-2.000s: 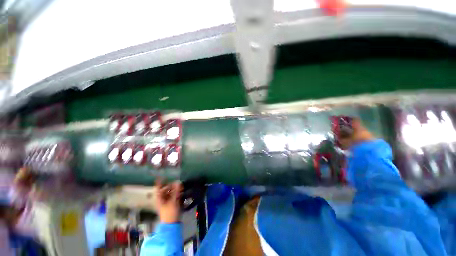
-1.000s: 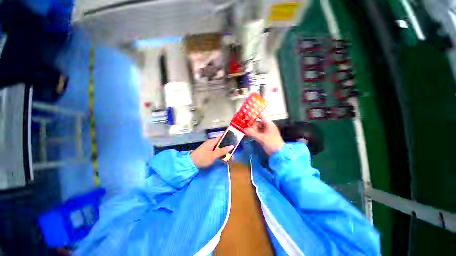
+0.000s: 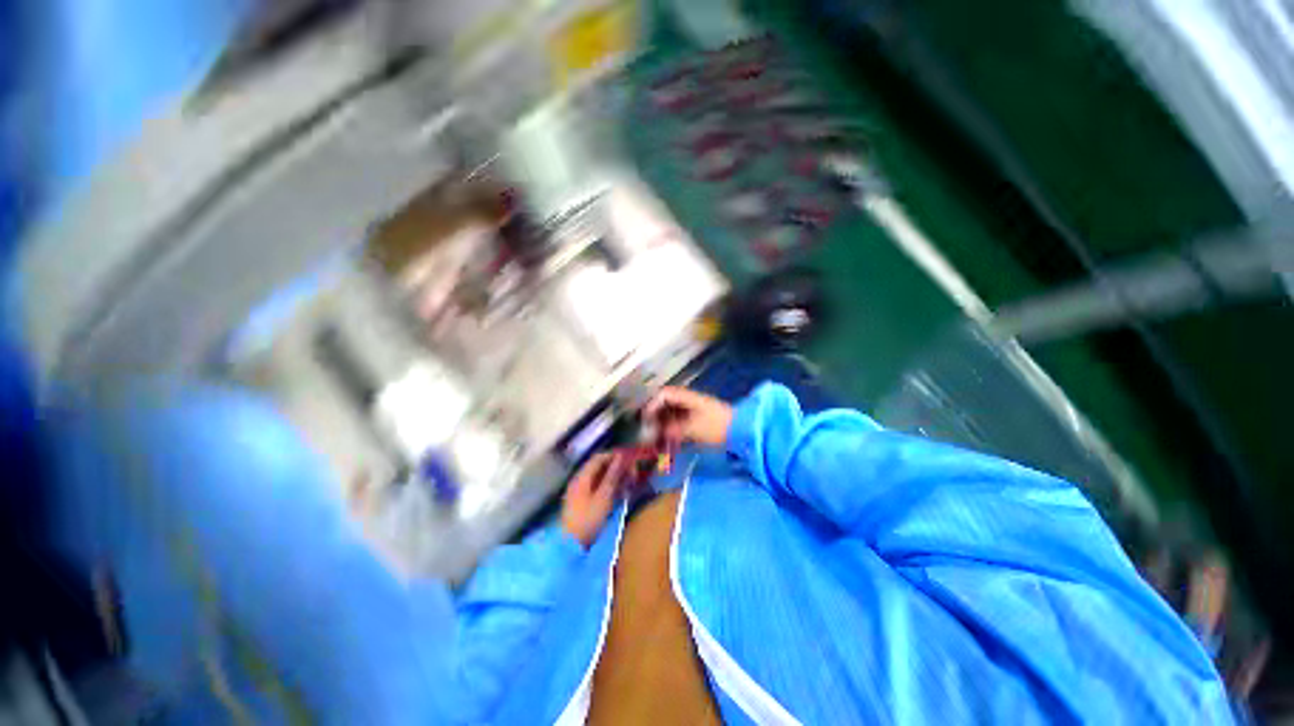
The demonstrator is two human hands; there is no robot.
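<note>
A small red and dark phone point(image 3: 646, 461) is held close in front of my body, blurred, between my two hands. My left hand point(image 3: 589, 499) grips its left end. My right hand point(image 3: 693, 419) grips its upper right end with bent fingers. The fingers cover much of the phone, and which face shows cannot be told. The cream-white machine point(image 3: 546, 390) stands just ahead and to the left, strongly blurred.
A tray of red-edged phones point(image 3: 738, 149) lies on the green conveyor point(image 3: 922, 341) at the upper right. A black round object point(image 3: 783, 315) sits by the machine's front corner. A pale rail runs along the conveyor.
The view has turned, so the machine now lies tilted to the left. My hands have closed in around the phone, which was held out open lengthwise with its keypad and screen showing.
</note>
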